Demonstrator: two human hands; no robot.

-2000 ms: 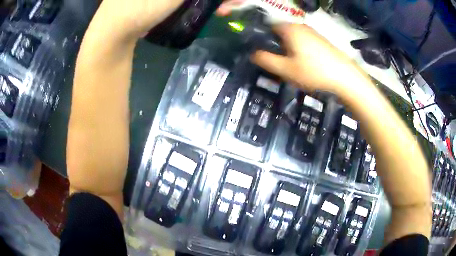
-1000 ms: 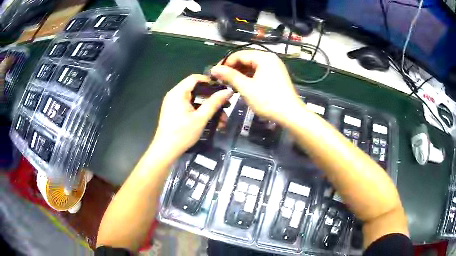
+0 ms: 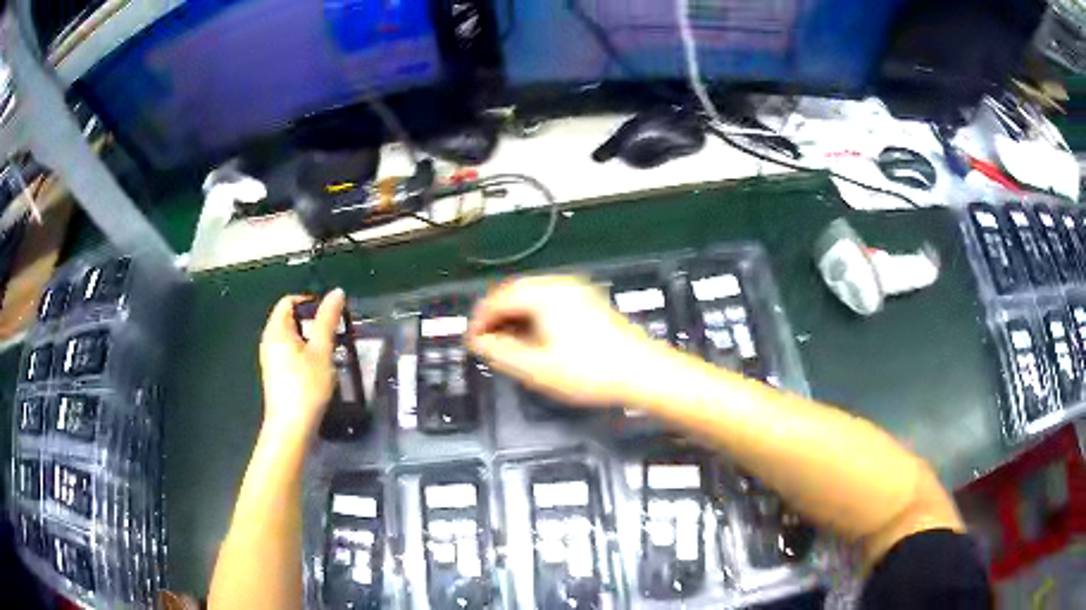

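Note:
My left hand [image 3: 295, 363] holds a black handheld device [image 3: 347, 387] at the top-left pocket of the clear blister tray [image 3: 792, 346]. Its thumb and fingers are around the device's upper end. A white barcode label [image 3: 370, 358] shows just right of it. My right hand [image 3: 554, 340] is over the middle of the tray's back row, fingers bent together and blurred. Whether something small is between its fingertips cannot be told. Other black devices with white labels, such as this one [image 3: 449, 387], lie in both rows.
A white barcode scanner [image 3: 869, 272] lies right of the tray. Stacked filled trays stand at left [image 3: 89, 417] and right [image 3: 1034, 316]. On the white ledge [image 3: 560, 179] are a black scanner [image 3: 345, 197], a looped grey cable [image 3: 550, 221] and a mouse [image 3: 653, 137]. A red stool [image 3: 1030, 500] is lower right.
The view has shifted, showing more of the monitors and right side. My hands, close together one second ago, are now apart: left at the device, right over the back row.

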